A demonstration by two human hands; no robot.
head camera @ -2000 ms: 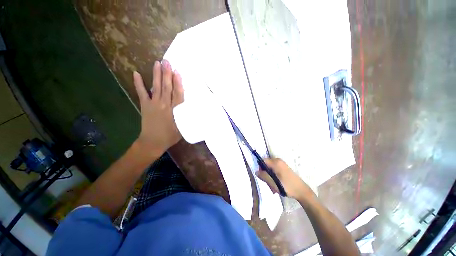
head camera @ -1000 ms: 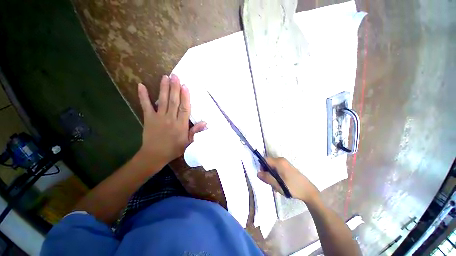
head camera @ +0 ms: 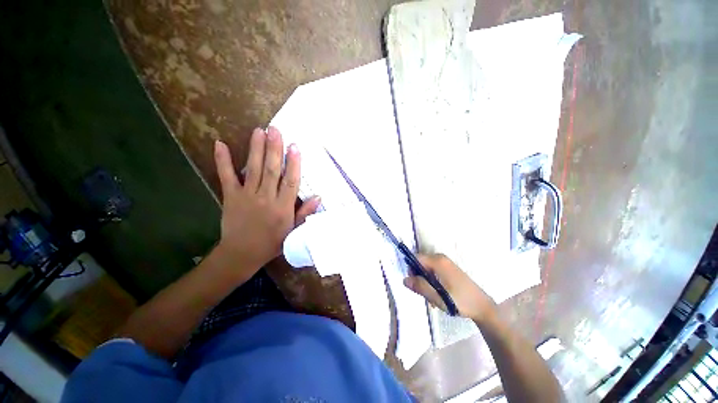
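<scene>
White fabric sheets lie at the table edge, with cut strips hanging towards my body. My right hand holds the tailor's shears by the black handles. The long blades point up and left across the fabric. My left hand lies flat with fingers spread on the left edge of the fabric and holds nothing. A rolled bit of white fabric sticks out below its thumb. Whether the blades are fully closed is hard to tell.
A greyish wooden board lies across the fabric. A metal weight with a handle sits right of it. The brown table carries a red line. White strips lie at the lower right. Blue equipment stands at the left.
Over two seconds, my left hand has shifted on the fabric and its thumb now shows. The fabric's left edge is folded differently. The whole view has shifted, so the board's far end now shows.
</scene>
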